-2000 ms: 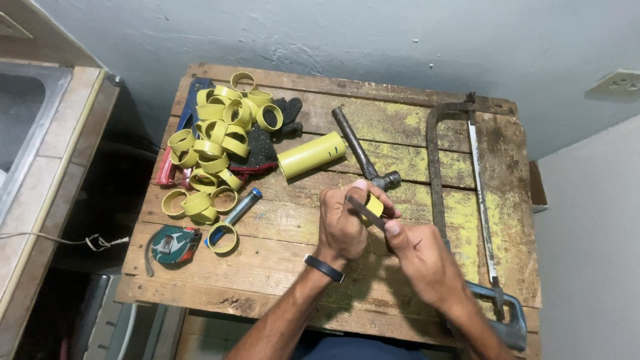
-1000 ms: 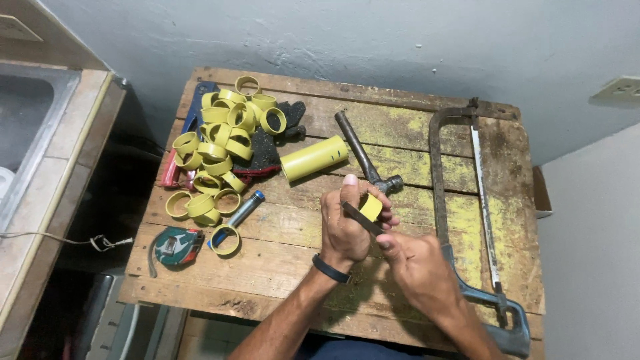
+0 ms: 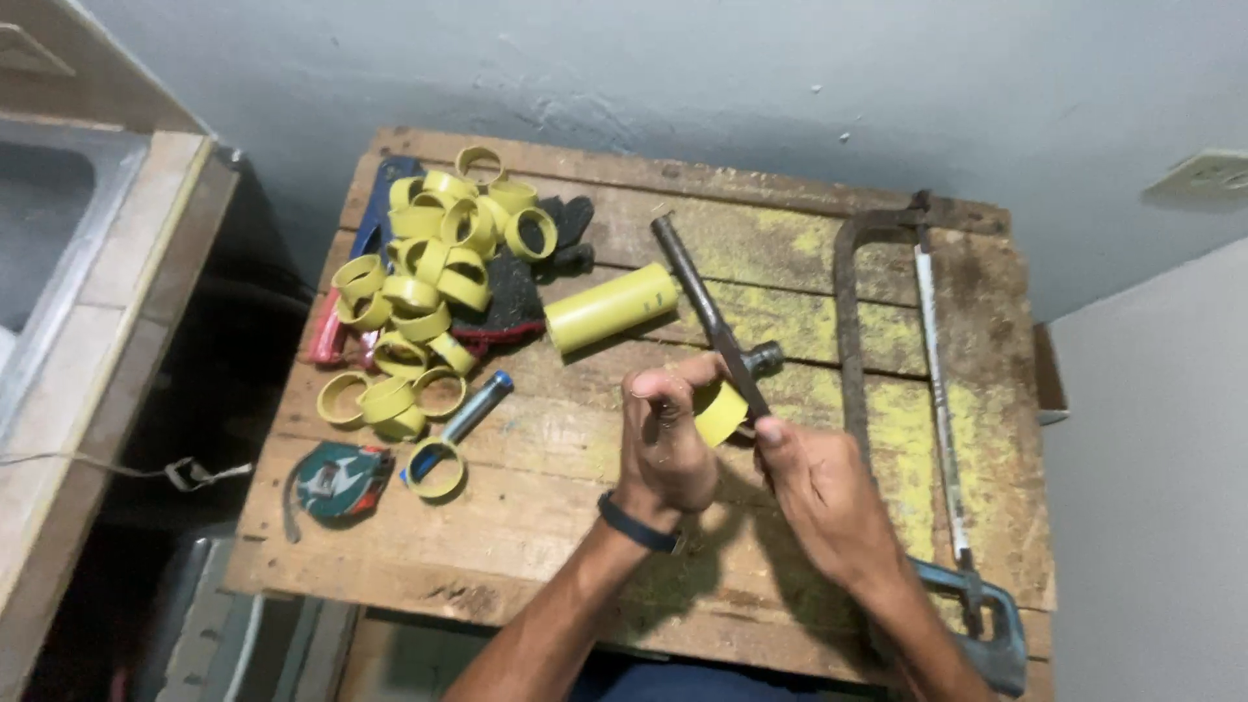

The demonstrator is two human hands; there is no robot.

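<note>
My left hand (image 3: 673,439), with a dark wristband, grips a short yellow plastic pipe ring (image 3: 721,413). My right hand (image 3: 829,497) holds a dark narrow metal tool (image 3: 749,387), perhaps a file, against or close beside the ring's right side; its far end overlaps the hammer in view. Just beyond my hands lies the hammer (image 3: 694,278), its head partly hidden. A longer yellow pipe piece (image 3: 612,308) with small dark marks rests left of the hammer. Many cut yellow rings (image 3: 414,292) are heaped at the left, partly on a dark glove (image 3: 512,292).
A hacksaw (image 3: 848,322) lies along the right side of the wooden table (image 3: 546,561). At the left are a tape measure (image 3: 341,481), a blue-ended metal tool (image 3: 473,409) and a separate ring (image 3: 435,468). Yellow dust covers some planks. A sink (image 3: 117,185) stands beyond the left edge.
The dark tool has turned from lying across the ring to pointing away from me beside it. My left thumb and fingers have shifted around the ring.
</note>
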